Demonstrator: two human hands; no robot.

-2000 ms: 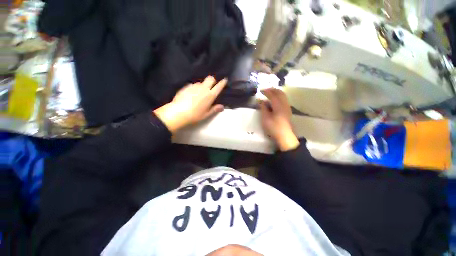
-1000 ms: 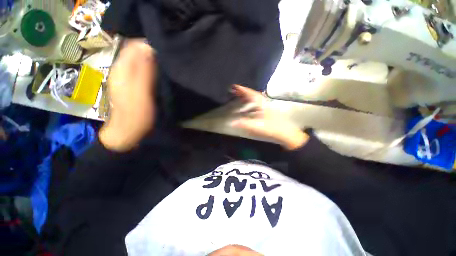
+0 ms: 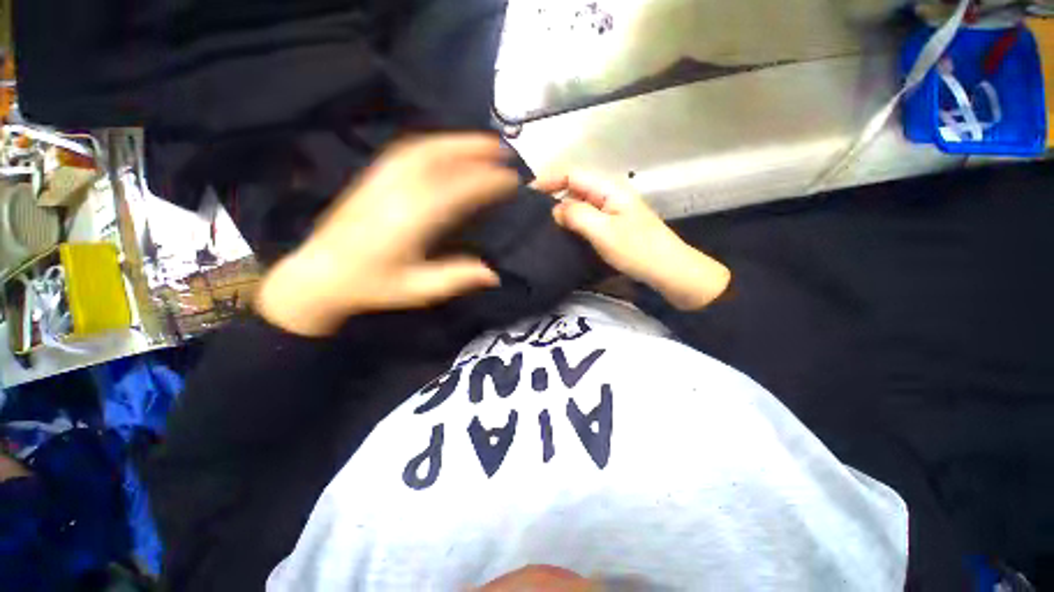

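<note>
A large black garment (image 3: 266, 69) covers the upper left and centre of the table and hangs over its front edge in front of my chest. My right hand (image 3: 624, 237) pinches the garment's right edge between thumb and fingers at the table's front edge. My left hand (image 3: 399, 226) is blurred, over the black cloth left of my right hand, with thumb and fingers apart. Whether its fingers touch the cloth is hard to tell.
The shiny machine bed (image 3: 693, 116) lies upper right, with a dark line across it. A blue bin (image 3: 977, 93) with white pieces and a pale strip (image 3: 890, 110) are at the right. A yellow bin (image 3: 95, 287) is at the left. Blue cloth (image 3: 139, 428) lies lower left.
The view has shifted and the machine head has left it. The cloth now reaches closer to my chest. My right hand has closed on its edge; my left hand has moved right, towards it.
</note>
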